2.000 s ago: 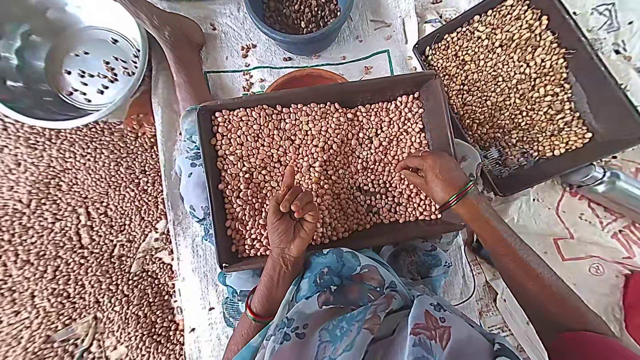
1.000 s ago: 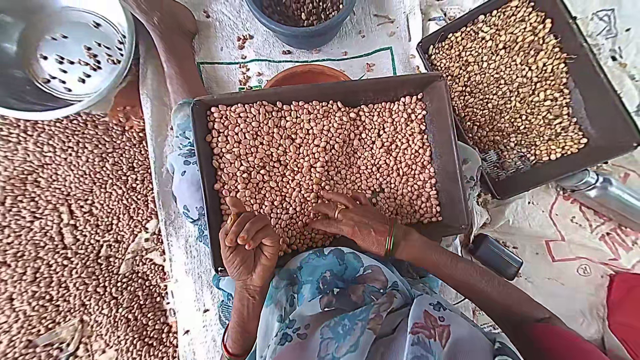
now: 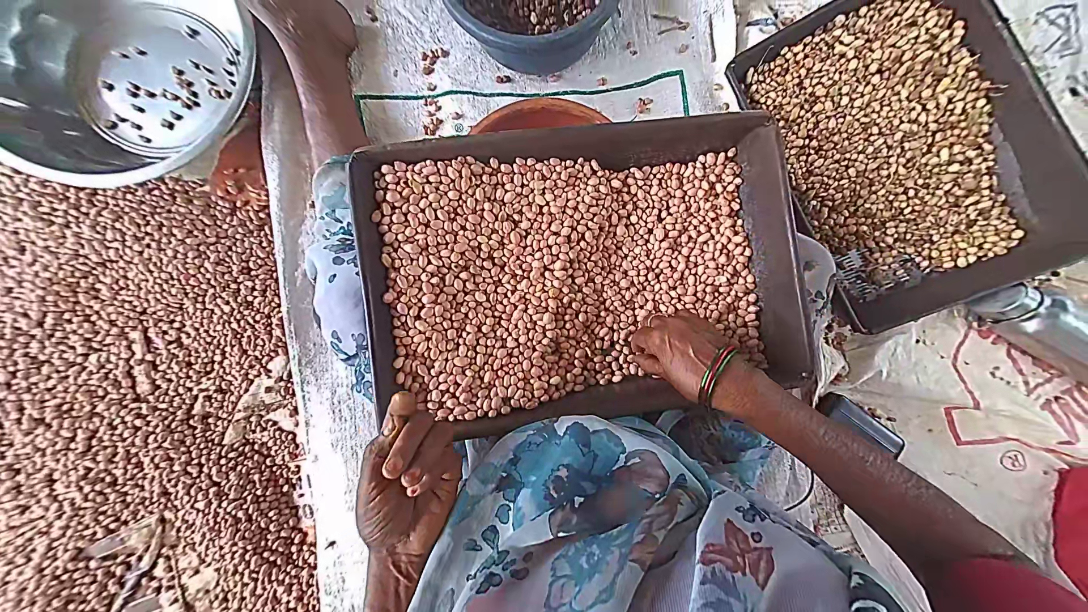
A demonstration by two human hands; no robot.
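Note:
A dark rectangular tray (image 3: pixel 782 255) rests across my lap, holding a broad layer of pinkish-tan beans or nuts (image 3: pixel 510 272). My right hand (image 3: pixel 676 348) is in the lower right part of this layer, fingers curled down and touching it; whether a piece is pinched there is hidden. At the tray's lower left corner is my left hand (image 3: pixel 412 476), palm up with its fingers bent inward; whether it holds any small piece I cannot tell.
A second dark tray (image 3: pixel 1050 195) of yellowish-brown pieces lies at right, beside a metal bottle (image 3: pixel 1037 319). Behind are a blue-grey bowl (image 3: pixel 531 47) and a reddish-brown bowl (image 3: pixel 540 113). A steel basin (image 3: pixel 229 127) stands upper left, above a large spread of similar pieces (image 3: pixel 144 340).
My right hand has moved right across the layer from its place one second ago. My left hand has shifted down to the tray's corner, and its raised finger of two seconds ago is now bent.

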